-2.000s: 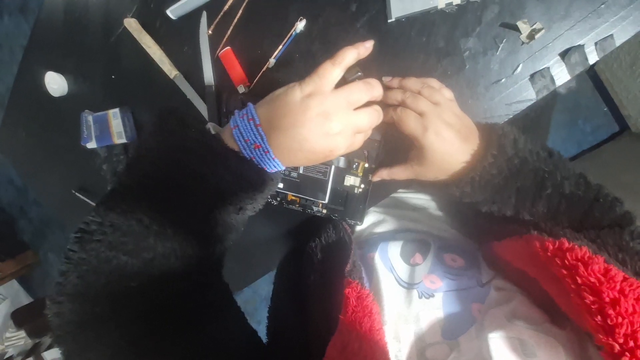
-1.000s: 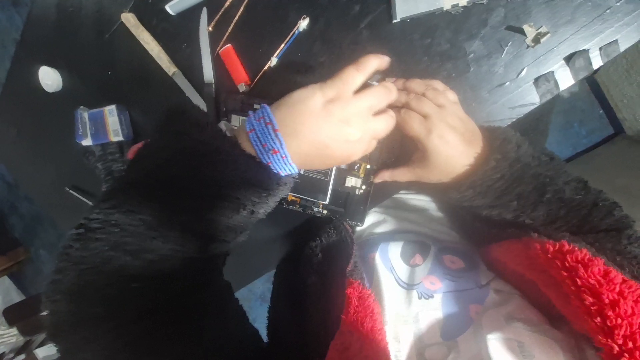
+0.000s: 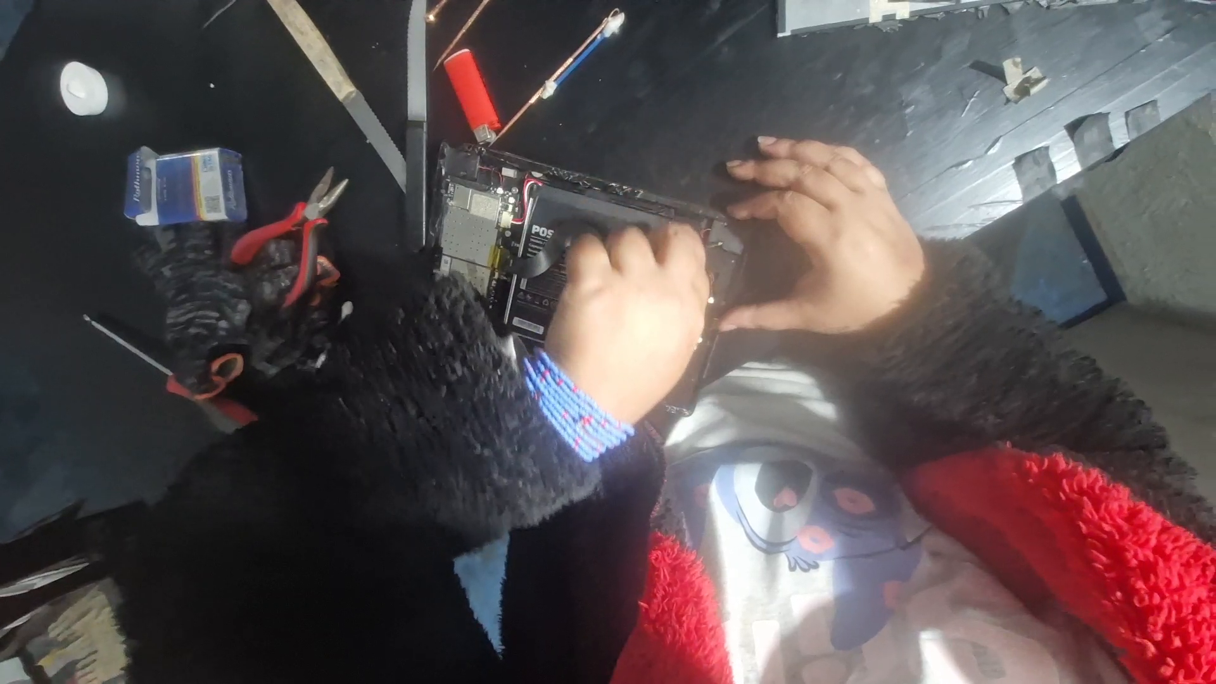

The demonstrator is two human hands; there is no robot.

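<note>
An opened tablet (image 3: 465,223) lies on the dark table, its circuit board showing at the left and a black battery (image 3: 589,211) in the middle. My left hand (image 3: 632,318), with a blue beaded bracelet, is over the battery with curled fingers; what is under the fingertips is hidden. A dark ribbon-like strip (image 3: 543,258) curves beside those fingers. At the tablet's right end is my right hand (image 3: 836,242), fingers spread, thumb near the lower part of that edge. Nothing shows in its grasp.
Above the tablet are a red lighter (image 3: 472,93), a serrated knife (image 3: 328,66), a dark blade (image 3: 416,114) and copper-coloured rods (image 3: 551,85). Red-handled pliers (image 3: 309,218), a small blue box (image 3: 185,185), a white round cap (image 3: 84,88) and a screwdriver-like tool (image 3: 128,344) lie left.
My left hand has moved from beside my right hand at the tablet's right end, down and left onto the battery. The right hand's fingers have spread. The red-handled pliers and circuit board have come into sight.
</note>
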